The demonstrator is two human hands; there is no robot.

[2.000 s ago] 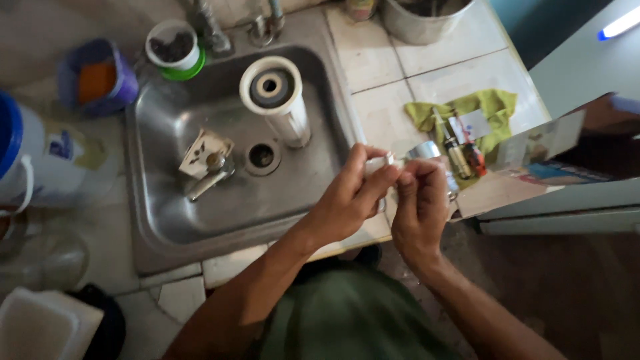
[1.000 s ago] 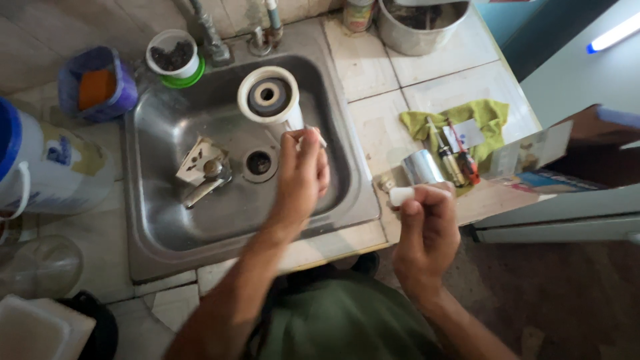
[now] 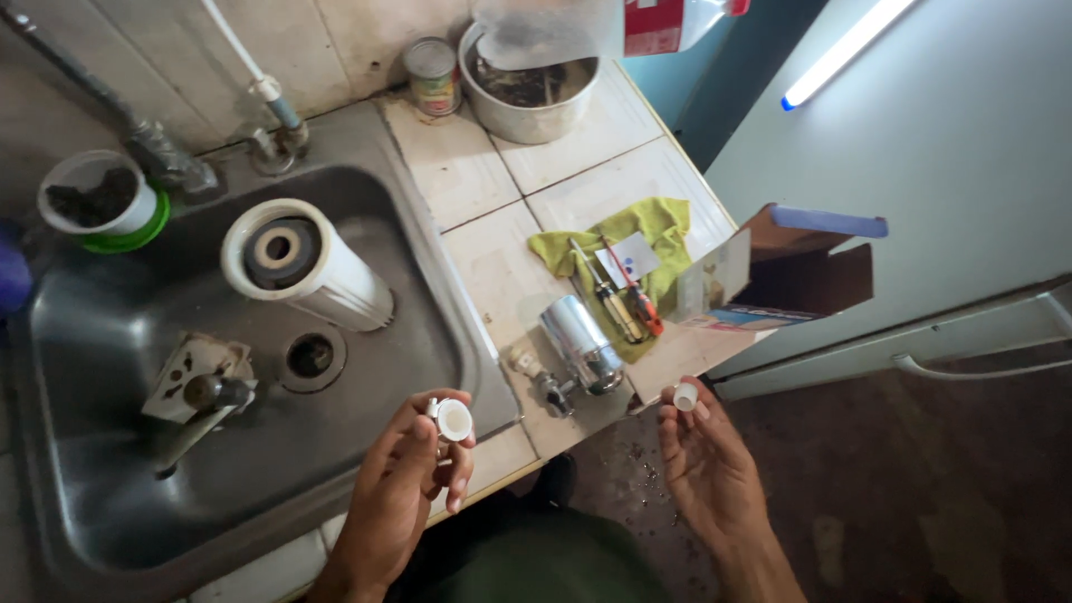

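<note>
My left hand [image 3: 410, 481], over the sink's front right corner, holds a white round plastic fitting [image 3: 454, 420] with its opening facing up. Between the fingertips of my right hand [image 3: 708, 456], beyond the counter edge, is a small white plastic sleeve [image 3: 686, 396]. On the tiles between and behind the hands lie a chrome cylinder [image 3: 580, 339] and a small metal valve [image 3: 548, 389]. Two screwdrivers, one with a yellow handle [image 3: 621, 316] and one with a red handle [image 3: 645, 310], rest on a green cloth [image 3: 662, 216]. A white filter housing [image 3: 335, 280] leans in the sink with a dark cartridge [image 3: 287, 251] inside.
The steel sink [image 3: 419, 251] also holds a dirty white bracket with a faucet part [image 3: 201, 385]. A tub [image 3: 100, 201] stands at its back left. Behind are a can [image 3: 433, 77], a metal pot [image 3: 544, 117] and a plastic bottle [image 3: 653, 25]. An open cardboard box [image 3: 804, 280] overhangs the right edge.
My left hand has moved away from the filter housing toward the sink's front edge. Two seconds ago both hands were together; now they are apart. The view has shifted closer to the counter.
</note>
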